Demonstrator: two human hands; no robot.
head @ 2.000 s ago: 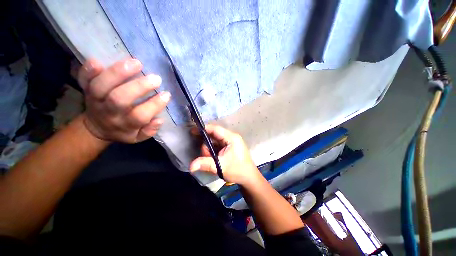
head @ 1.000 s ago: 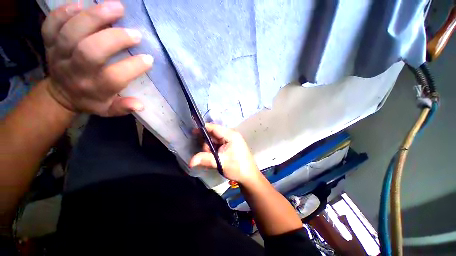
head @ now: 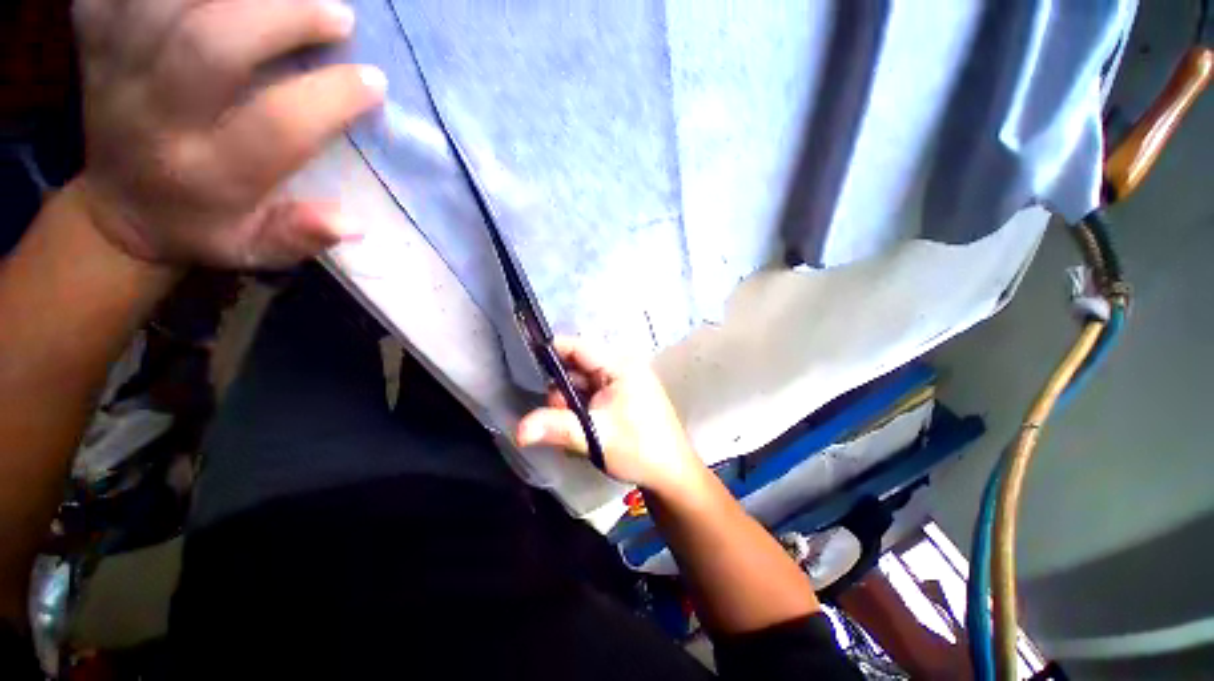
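Observation:
Light blue-grey fabric (head: 573, 133) with faint drawn lines lies over the pale table paper (head: 799, 333). My right hand (head: 612, 419) is shut on the black handle of the tailor's shears (head: 535, 327), near the fabric's near edge. The shears point away along a long dark cut line in the fabric; the far part of the blades is hard to tell from that line. My left hand (head: 220, 133) is at the upper left, blurred, over the fabric's left edge, fingers bent. Whether it grips the fabric is not clear.
A blue crate (head: 852, 426) with pale pieces stands beyond the table's right edge. Blue and tan hoses (head: 1018, 506) hang at the right, below a wooden handle (head: 1158, 123). Small red and orange handles (head: 634, 503) show by my right wrist. Scattered cloth lies at the lower left.
My left hand has moved up and left along the fabric's edge. My right hand stays on the shears, slightly lower in the picture. The hoses and wooden handle have shifted left in view.

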